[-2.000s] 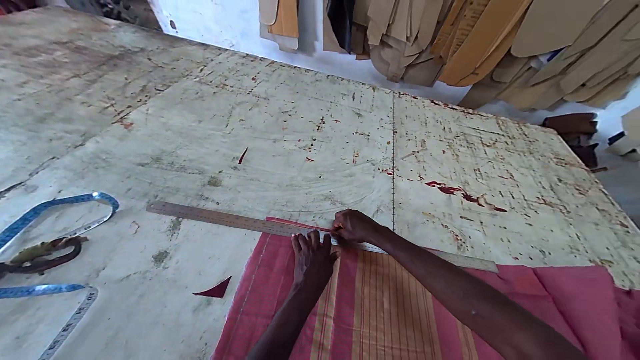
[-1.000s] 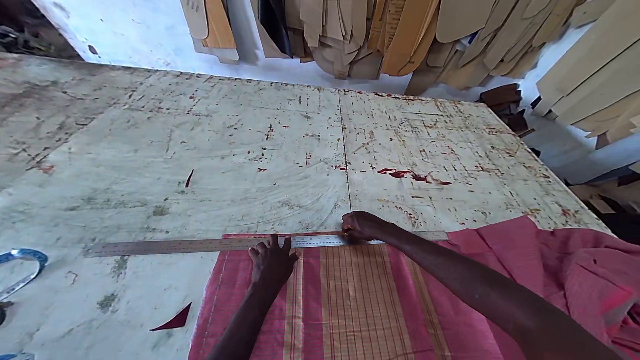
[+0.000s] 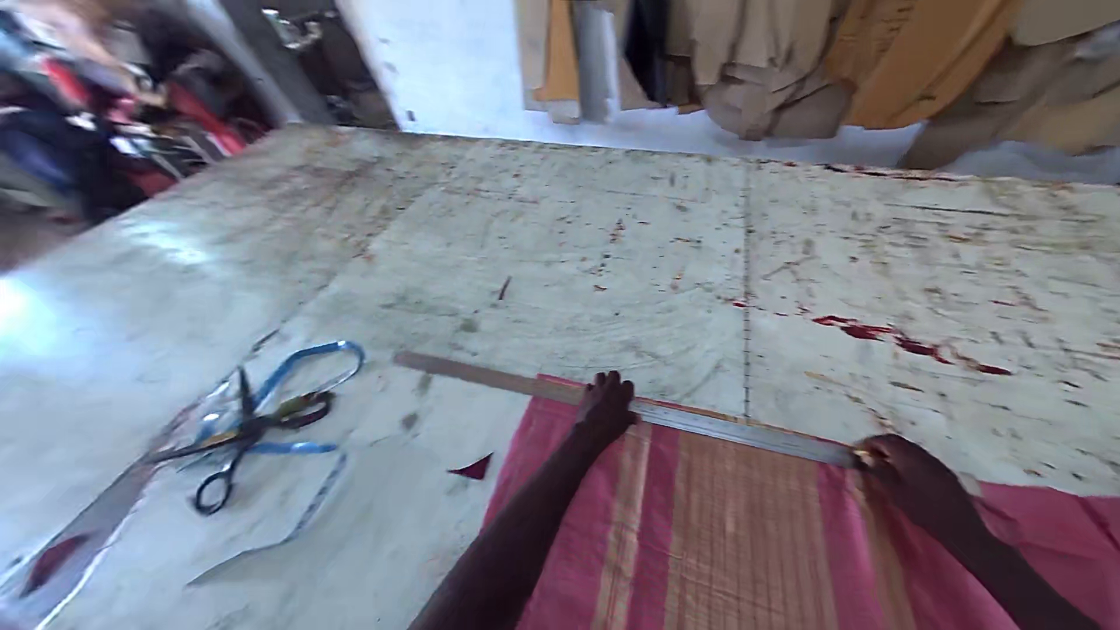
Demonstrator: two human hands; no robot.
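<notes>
A long metal ruler (image 3: 744, 430) lies along the upper edge of a pink cloth with gold and tan stripes (image 3: 744, 525). My left hand (image 3: 607, 404) rests on the ruler near the cloth's left corner, fingers pointing away from me. At the ruler's right part, my right hand (image 3: 901, 468) has its fingers closed around a small object at the edge; what it is cannot be made out. The ruler's left end sticks out past the cloth onto the table. A strip of cloth shows just beyond the ruler.
On the worn table (image 3: 560, 227), scissors (image 3: 249, 429) lie with a blue measuring tape (image 3: 297, 359) at the left. A dark red scrap (image 3: 473, 467) sits left of the cloth. Cardboard patterns (image 3: 770, 70) hang on the wall behind. Blurred items (image 3: 114, 114) stand beyond the table's far left.
My right hand has moved to the right along the ruler, away from my left hand, which stays on the ruler. The view has swung left, showing the scissors.
</notes>
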